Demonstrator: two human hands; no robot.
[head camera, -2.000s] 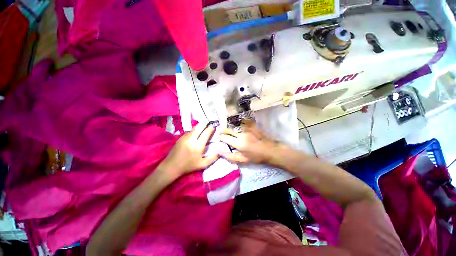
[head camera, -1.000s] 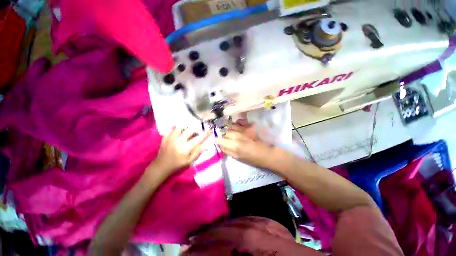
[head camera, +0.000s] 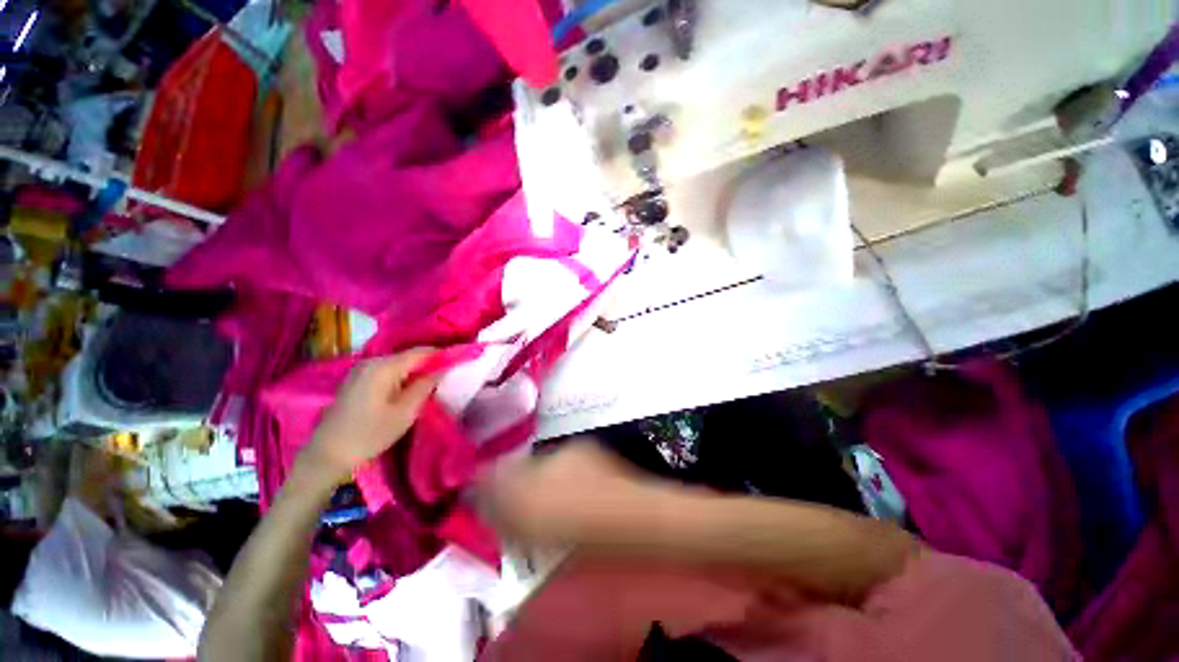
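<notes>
The magenta-pink and white garment (head camera: 446, 433) is bunched at the front left of the machine table, and one end runs up to the presser foot and needle (head camera: 643, 213). My left hand (head camera: 375, 407) grips the pink edge of the garment. My right hand (head camera: 524, 498) is blurred at the lower part of the bunched fabric; its fingers are not clear. The cream-white machine head (head camera: 828, 117) has red HIKARI lettering. A plain white piece (head camera: 791, 217) lies under the machine arm.
A magenta garment pile (head camera: 349, 213) lies left of the machine. A red basket (head camera: 201, 123) is at the upper left. A blue basket (head camera: 1093, 446) and magenta pieces (head camera: 970, 453) are at the lower right. A white bag (head camera: 110, 588) is at the lower left.
Both hands have moved from the needle down and left toward my body. The garment's near part is now bunched and lifted. The view has turned left, showing more of the floor.
</notes>
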